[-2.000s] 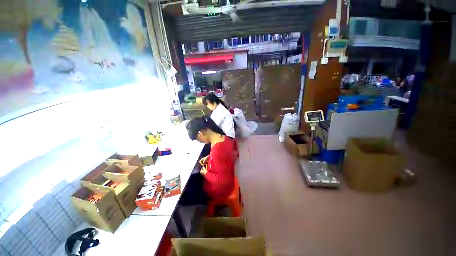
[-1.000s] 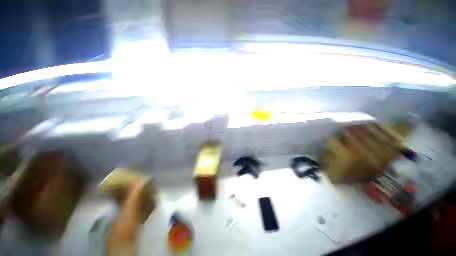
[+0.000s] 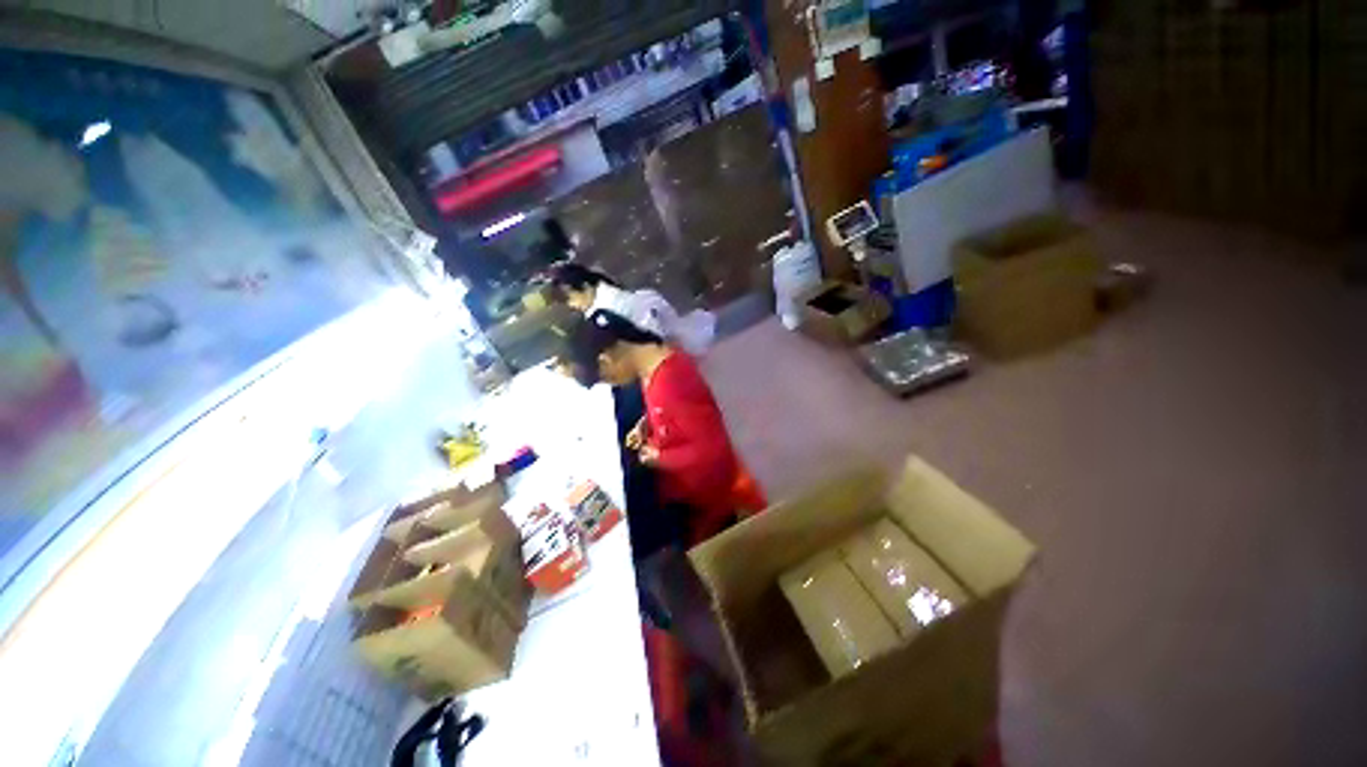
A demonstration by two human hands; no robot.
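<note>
A large open master carton [image 3: 885, 719] stands at the lower centre right, its flaps up. Taped inner cartons [image 3: 874, 596] lie inside it, with shiny tape on their tops. Part of its inside at the left is dark. Open inner cartons [image 3: 438, 653] stand together on the table at the left, with some red-orange showing inside. Red-orange retail boxes [image 3: 553, 552] lie beside them. Neither of my hands is in the picture.
The white table [image 3: 588, 674] runs away at the left, with black straps [image 3: 436, 734] at its near end. A person in red [image 3: 690, 435] sits beside it, another person in white [image 3: 637, 307] beyond. A floor scale [image 3: 915, 363] and another large carton [image 3: 1027, 285] stand farther back.
The view has swung from the table front, where a hand was on a small carton, to the right along the table. The master carton's inside now shows, with taped cartons in it.
</note>
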